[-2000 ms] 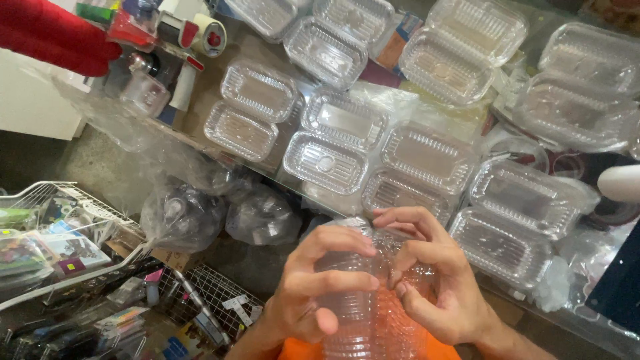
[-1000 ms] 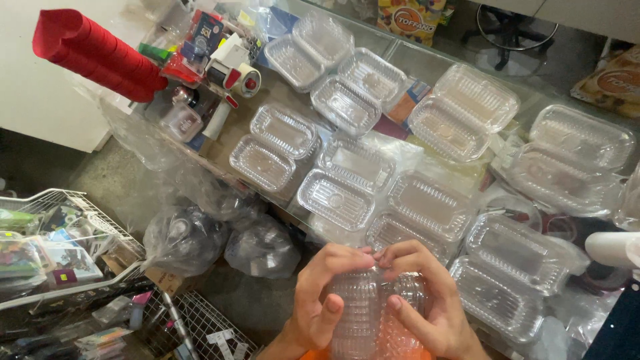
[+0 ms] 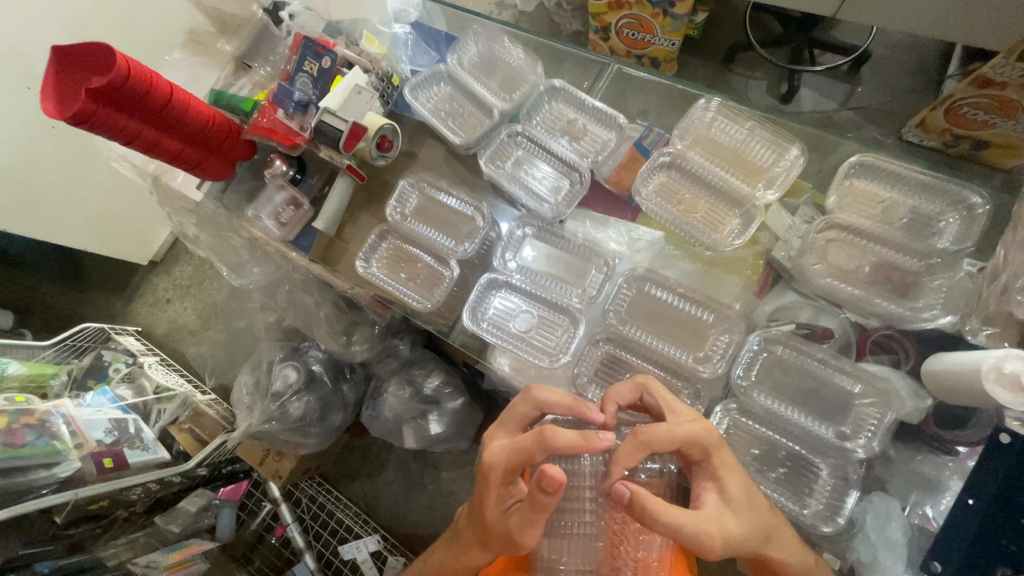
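Observation:
My left hand (image 3: 532, 472) and my right hand (image 3: 680, 472) meet at the top of a stack of nested clear plastic clamshell containers (image 3: 572, 512), held upright against an orange garment. Fingertips of both hands pinch at the upper rims, where the stack's two halves join. Beyond them, several opened clear clamshell containers lie in two rough rows on a glass counter, among them one just past my fingers (image 3: 676, 320), one to its left (image 3: 524, 320) and one at the right (image 3: 812, 392). The lower part of the stack runs out of view.
A tape dispenser (image 3: 372, 140) and a stack of red heart-shaped pieces (image 3: 144, 112) are at the upper left. Bagged items (image 3: 296, 392) hang below the counter edge. A white wire basket (image 3: 120, 344) with packets stands at the left. A white roll (image 3: 972, 378) lies at the right.
The view has shifted, showing more of the counter's far side. My hands stay at the top of the stack, their fingers drawn closer together than two seconds ago.

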